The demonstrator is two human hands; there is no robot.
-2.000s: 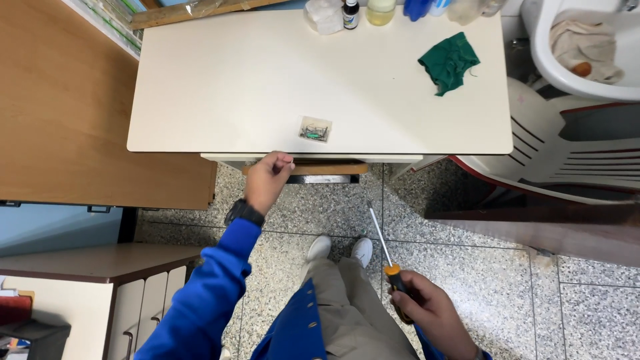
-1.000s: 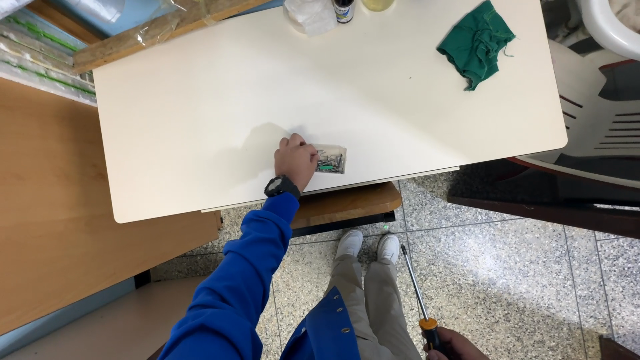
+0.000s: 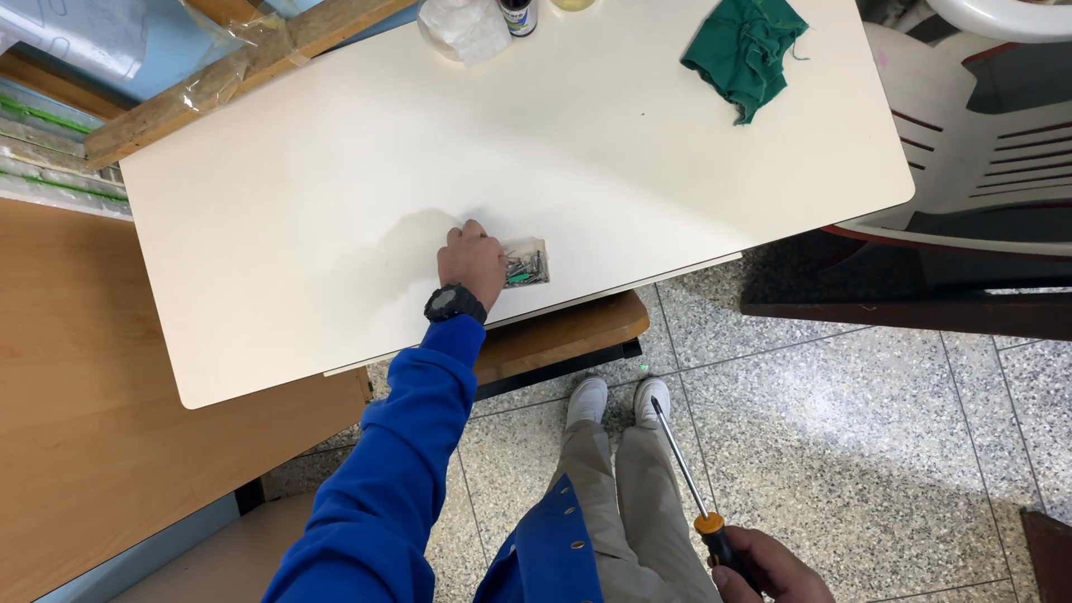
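My left hand (image 3: 471, 261) rests at the left side of a small open box of screws (image 3: 527, 263) on the white tabletop (image 3: 335, 209). Its fingertips are turned away, so whether they hold anything is hidden. Among the metal pieces in the box lies a green one. Low on the right, my right hand (image 3: 766, 569) grips the black and yellow handle of a screwdriver (image 3: 709, 523), whose shaft points up and left over the floor.
A crumpled green cloth (image 3: 745, 54), a white plastic bundle (image 3: 466, 29) and a small dark bottle (image 3: 519, 15) are on the tabletop. A wooden seat (image 3: 561, 335) juts from under its front edge. A plastic chair (image 3: 963, 142) stands right, a taped wooden bar (image 3: 243, 79) back left.
My left hand has moved from the table's front edge to beside the box of screws. My right hand still holds the screwdriver. The view has shifted closer to the table.
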